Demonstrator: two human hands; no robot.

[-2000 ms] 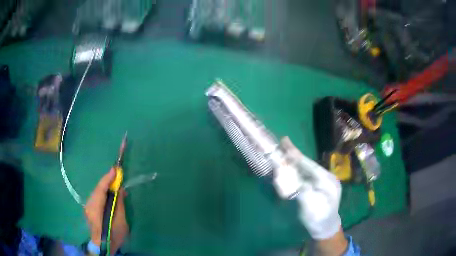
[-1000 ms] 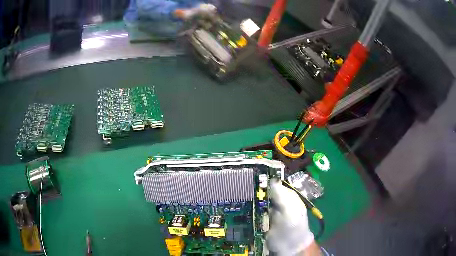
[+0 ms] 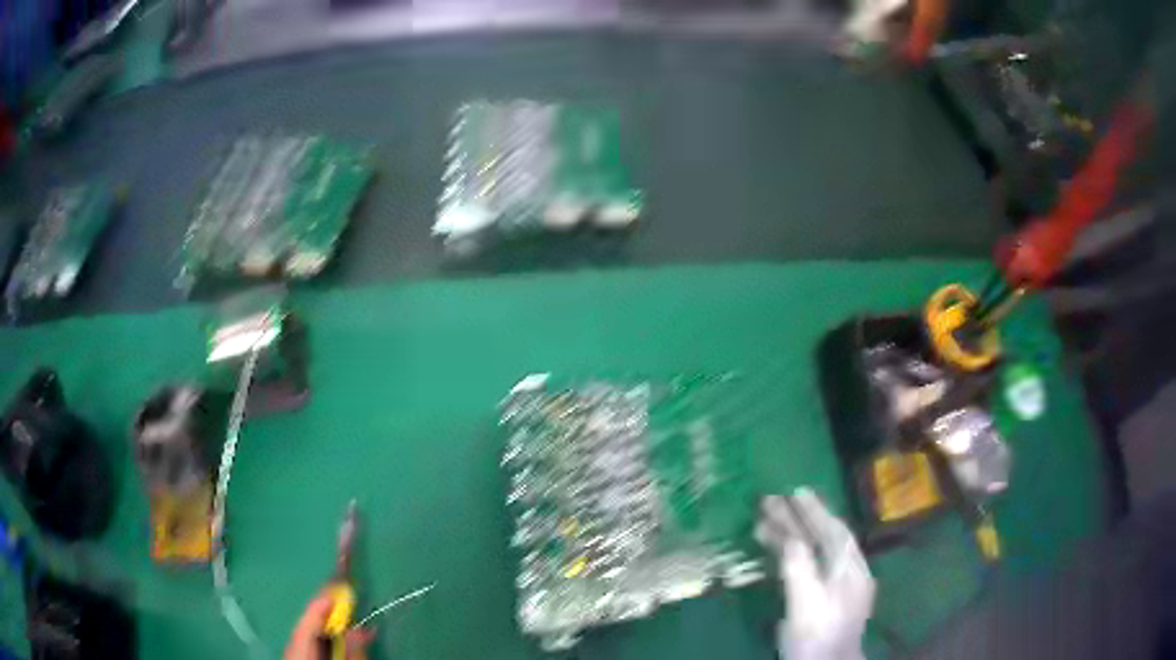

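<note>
The frame is blurred. A green circuit board (image 3: 632, 496) lies on the green mat with its silvery solder joints facing up. My left hand (image 3: 319, 629), bare and cut off by the bottom edge, holds a soldering iron (image 3: 341, 603) with its tip pointing up, left of the board. A thin strand of solder wire (image 3: 228, 477) curves down from the spool (image 3: 245, 338) toward my left hand, and a short end sticks out to its right. My right hand (image 3: 822, 580), in a white glove, is at the board's right edge; blur hides whether it touches the board.
More boards (image 3: 535, 168) lie on the dark conveyor (image 3: 774, 168) beyond the mat. An iron stand with a yellow pad (image 3: 181, 529) is left; a bulkier holder (image 3: 903, 484) with a yellow ring (image 3: 961, 326) is right. A red-sleeved arm-like tube (image 3: 1077, 213) stands at upper right.
The board, held component side up a second ago, now lies with its solder side up. The view has shifted, and my left hand and iron show more fully. Three conveyor boards show instead of two.
</note>
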